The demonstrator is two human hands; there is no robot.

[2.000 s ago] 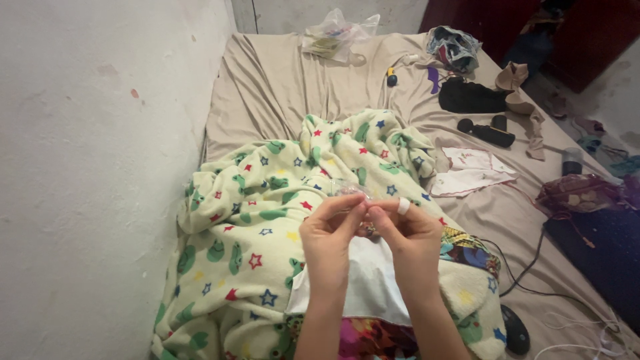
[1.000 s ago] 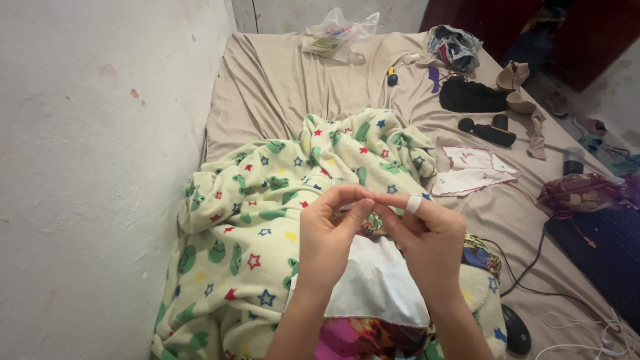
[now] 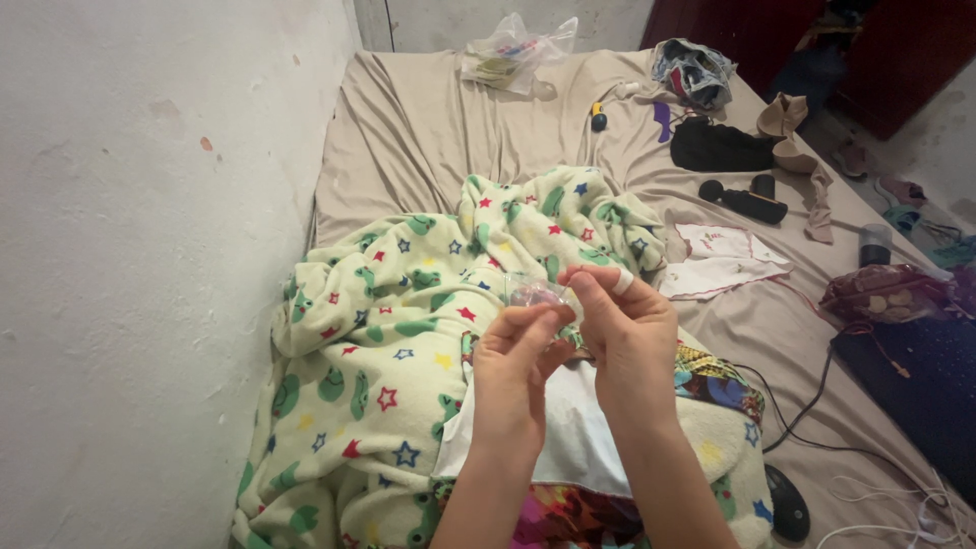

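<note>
My left hand (image 3: pixel 522 358) pinches a small clear plastic bag (image 3: pixel 530 291) between thumb and fingers; something pinkish shows inside it. Close beside it, my right hand (image 3: pixel 629 335) has thumb and forefinger pressed together at the bag's right side; whether they grip its edge or something thin is too small to tell. A white band (image 3: pixel 624 282) wraps one finger of that hand. Below both hands a white cloth (image 3: pixel 576 427) lies over my lap, on brightly patterned fabric (image 3: pixel 576 518). A pale green fleece blanket (image 3: pixel 404 328) with frogs and stars spreads around them.
On the bed's beige sheet (image 3: pixel 412 137) lie a white embroidered cloth (image 3: pixel 717 263), a black massage gun (image 3: pixel 751 204), black fabric (image 3: pixel 717 145), a purple comb (image 3: pixel 662 122) and a clear plastic bag (image 3: pixel 518 57). A computer mouse (image 3: pixel 785 503) and cables are at lower right. The wall (image 3: pixel 152 274) borders the left.
The hands were fingertip to fingertip a second ago; now the left sits slightly lower and the right higher. The small clear bag shows again above the left fingers, as it did two seconds ago.
</note>
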